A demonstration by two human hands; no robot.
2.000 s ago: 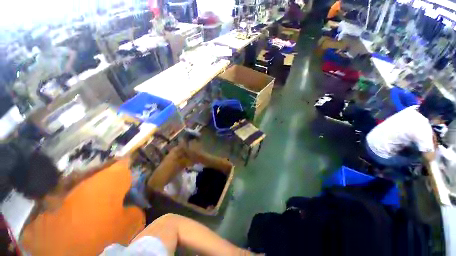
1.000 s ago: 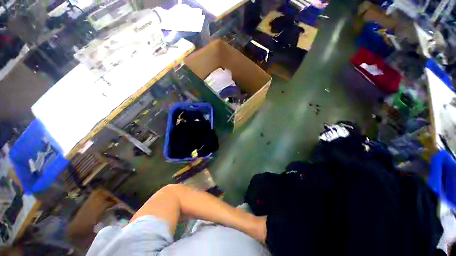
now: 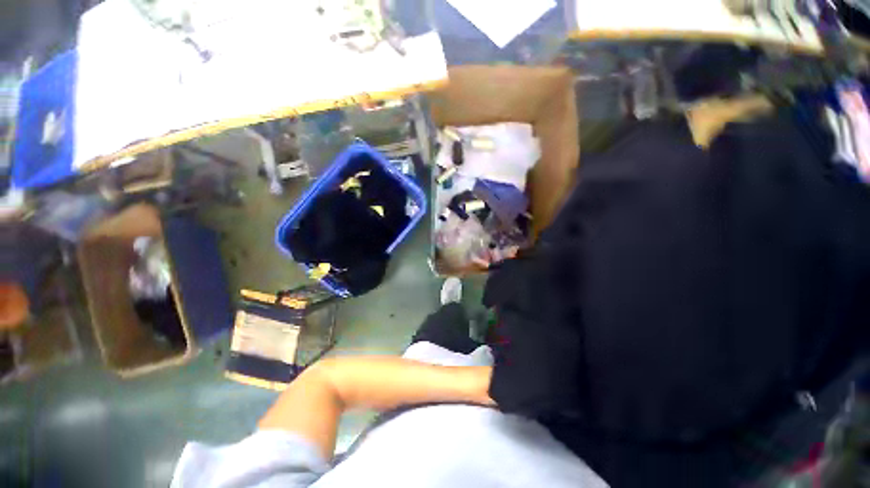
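A large heap of black garment pieces (image 3: 687, 286) fills the right of the view, held against the front of my body. My left forearm reaches across to the heap, and my left hand is hidden under or behind the black cloth. My right hand is not visible; the heap covers that side. A blue openwork crate (image 3: 413, 212) stands on the floor ahead, filled with black pieces (image 3: 343, 221) with small yellow bits on them.
A white machine table (image 3: 258, 67) with a yellow-brown edge lies ahead. An open carton (image 3: 558, 124) with scraps stands beside the crate. A small stool (image 3: 267, 335), another carton (image 3: 100, 276) and a blue bin (image 3: 46, 119) are on the left. My shoe (image 3: 451, 290) shows on the green floor.
The view has turned left from the aisle to face the table, crate and carton, which now lie straight ahead and closer. The black heap has stayed with my body.
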